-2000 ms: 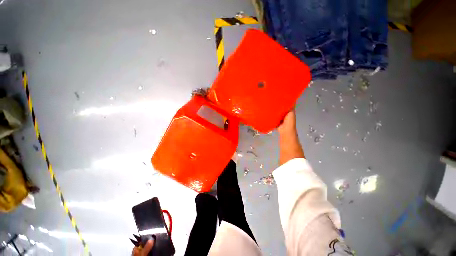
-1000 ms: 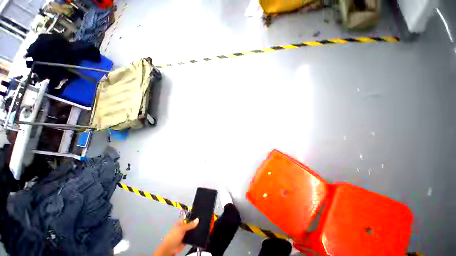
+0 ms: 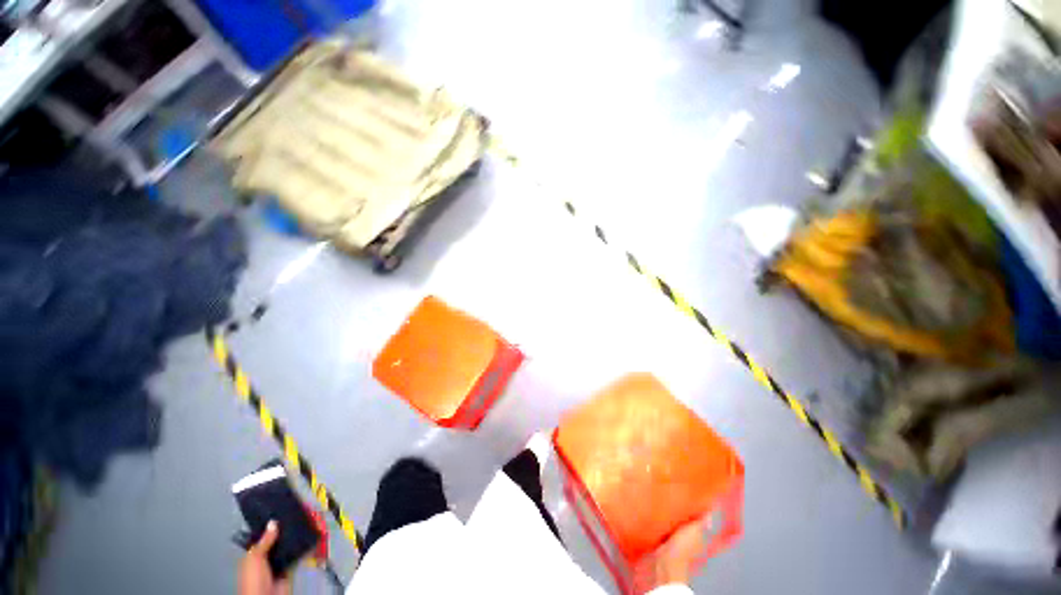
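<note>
My left hand point(image 3: 263, 566) holds a dark smartphone point(image 3: 279, 517) at the lower left, with the thumb on its face. A red item shows behind the phone; I cannot tell what it is. My right hand point(image 3: 675, 556) is on the near edge of an orange-red stool point(image 3: 640, 459) at the lower right, fingers blurred against the seat and side. A second orange-red stool point(image 3: 440, 355) stands on the floor ahead, apart from the first.
A low wheeled trolley with beige cloth point(image 3: 355, 145) is ahead left. A dark blue garment heap point(image 3: 105, 314) lies at the left. Yellow-black tape point(image 3: 745, 360) crosses the floor. Yellow and olive cloth point(image 3: 896, 285) lies at the right beside a white table edge.
The view has turned. The two stools, together before, are now apart, one ahead on the floor. My right hand, out of view a second ago, shows on the nearer stool. The phone stays in my left hand.
</note>
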